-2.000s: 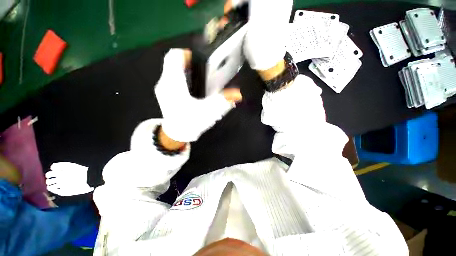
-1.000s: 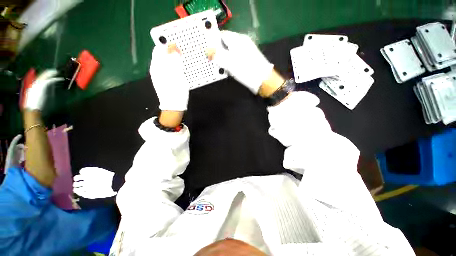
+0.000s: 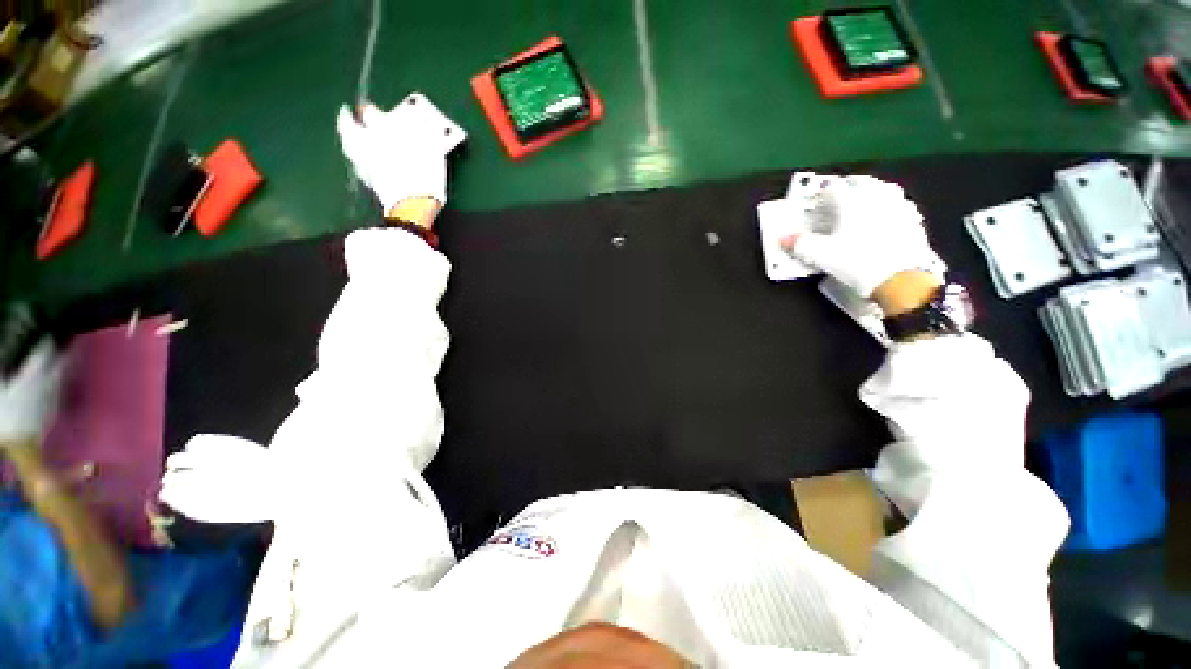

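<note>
My left hand [image 3: 398,160], in a white glove with bare fingertips, is on a covered unit [image 3: 431,120] on the green conveyor at upper left. The unit's silver-white top shows past the fingers; the rest is hidden. My right hand [image 3: 865,238] is on the loose cover plates [image 3: 781,248] on the black mat at right, thumb on the top plate and palm hiding most of them. A device housing with green board [image 3: 542,94] lies on an orange-red foam pad [image 3: 489,102] just right of my left hand.
More open housings [image 3: 867,39] ride the conveyor [image 3: 718,79]. Plate stacks [image 3: 1118,337] stand at far right. Small loose parts [image 3: 619,241] lie on the black mat [image 3: 601,353]. A spare glove [image 3: 216,478], pink-purple sheet [image 3: 118,405] and neighbour's blue sleeve [image 3: 170,595] are at left.
My hands have moved apart from the cover plate they held together. The left is now at the conveyor, the right on the loose plates. More housings show on the conveyor.
</note>
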